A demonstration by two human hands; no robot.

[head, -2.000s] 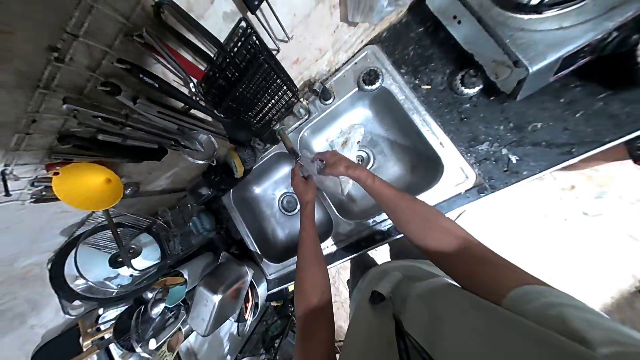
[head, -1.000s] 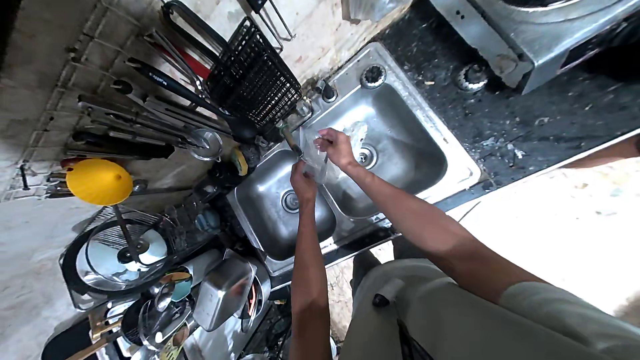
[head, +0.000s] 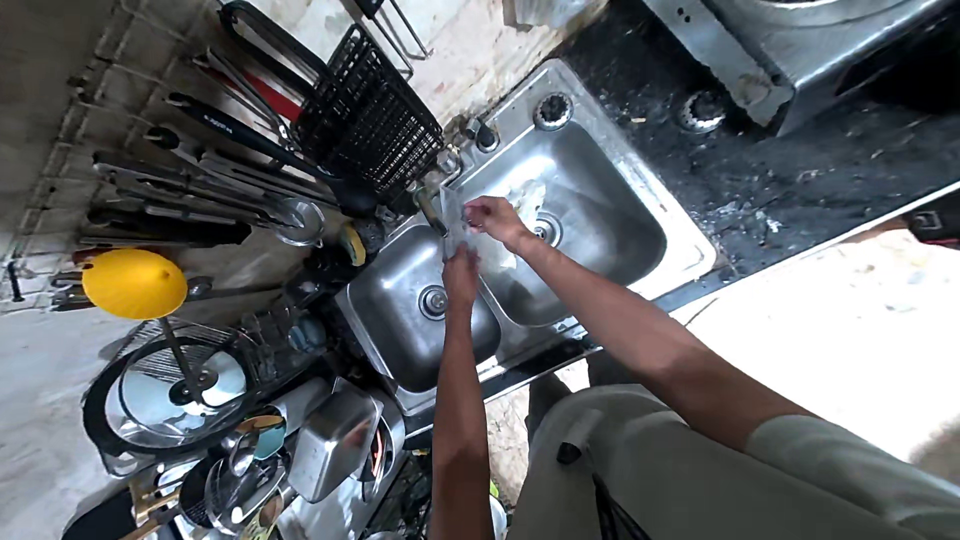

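Observation:
A clear plastic bag or film point(head: 452, 217) is stretched beside the faucet point(head: 429, 210), over the divider of a double stainless-steel sink point(head: 615, 217). My left hand point(head: 460, 270) grips its lower end above the smaller basin. My right hand point(head: 491, 219), above the larger basin, has its fingers bent at the film's upper part; whether they pinch it is hard to tell. More whitish, see-through material point(head: 529, 199) lies in the larger basin near the drain point(head: 547, 228).
A gas stove point(head: 817, 60) stands on the black countertop point(head: 787, 180) at right. Hanging utensils, a black plastic basket point(head: 367, 112) and a yellow ladle-like utensil point(head: 135, 283) line the wall. Pot lids point(head: 180, 390) and a steel container point(head: 334, 442) crowd the lower left.
Two seconds ago my hands were close together at the crumpled film. My right hand has since moved apart from the left, and the film now shows stretched out longer.

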